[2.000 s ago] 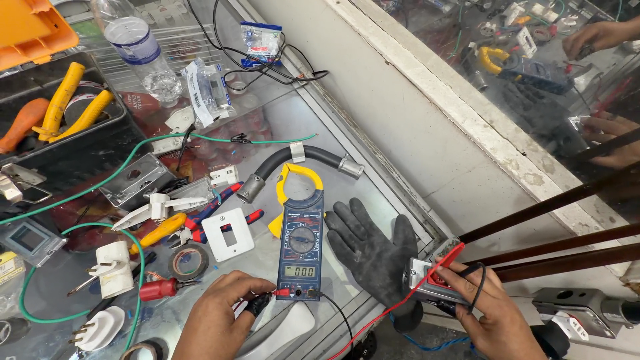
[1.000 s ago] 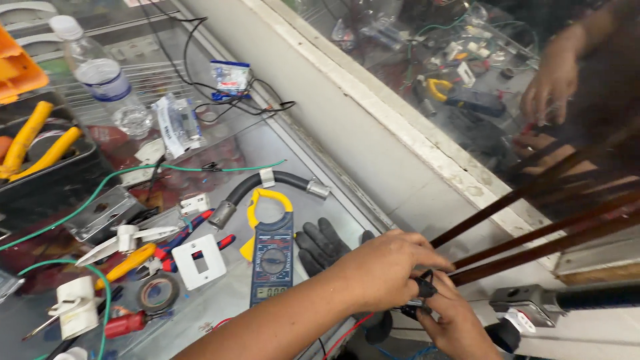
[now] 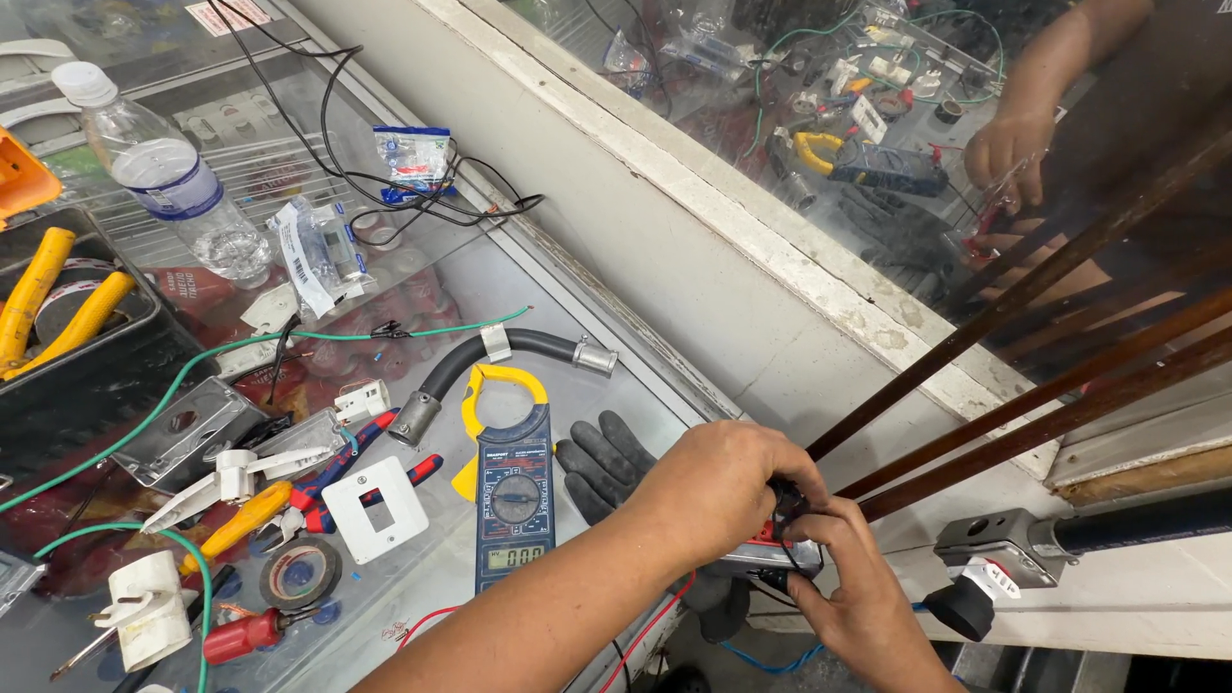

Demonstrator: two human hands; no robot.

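Observation:
My left hand (image 3: 717, 486) and my right hand (image 3: 852, 568) meet at a small metal electrical box (image 3: 770, 555) with red and black parts, at the right edge of the glass counter. My right hand grips the box from below, a black test probe beside its fingers. My left hand's fingers pinch something black above it, largely hidden. A clamp multimeter (image 3: 515, 491) with a yellow jaw lies left of my hands, its display lit with zeros. A black work glove (image 3: 604, 462) lies between the meter and my left hand. Red test lead (image 3: 650, 630) runs below my left forearm.
Pliers (image 3: 337, 472), a white cover plate (image 3: 375, 510), electrical tape (image 3: 300, 573), a screwdriver (image 3: 245, 635) and a black conduit piece (image 3: 481, 356) lie on the counter. Behind stand a water bottle (image 3: 173, 183) and toolbox (image 3: 96, 337). Rusty bars (image 3: 1020, 385) rise at right, beside a wall-mounted metal box (image 3: 996, 549).
My left hand has left the lower end of the meter and moved right to the electrical box, where my right hand was and remains. The view has shifted somewhat.

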